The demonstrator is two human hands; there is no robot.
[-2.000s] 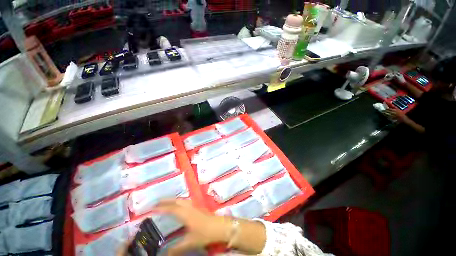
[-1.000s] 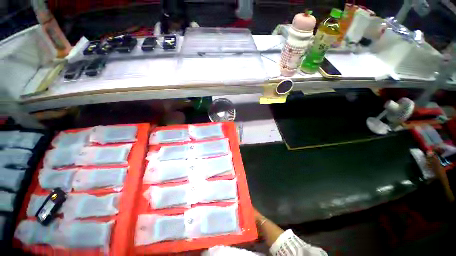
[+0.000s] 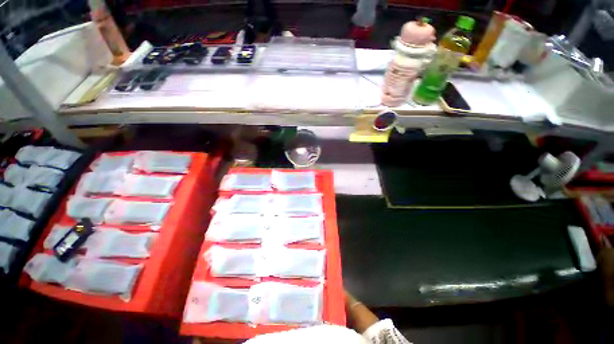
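A red tray (image 3: pixel 333 235) with rows of bagged units (image 3: pixel 296 261) lies in front of me. My right hand (image 3: pixel 357 310) is at this tray's lower right edge, partly cut off; its fingers are hidden behind the rim, and it appears to grip the tray. My left hand is not in view. A second red tray (image 3: pixel 176 232) stands to the left, with a dark gap between the two. It also holds bagged units, and an unbagged black unit (image 3: pixel 73 239) lies tilted on top of them. White cloth shows at the bottom edge.
A black tray (image 3: pixel 42 225) with pouches is at the far left. A dark green bench (image 3: pixel 458 252) lies right, with a white fan (image 3: pixel 555 173). The raised white shelf (image 3: pixel 296 97) holds a tumbler (image 3: pixel 406 67), a green-capped bottle (image 3: pixel 441 67), clear trays (image 3: pixel 306 55) and black units (image 3: pixel 219 55).
The black unit left the hand and lies on the left tray's pouches. My right hand moved to the right tray's edge. The two red trays, side by side before, now stand apart.
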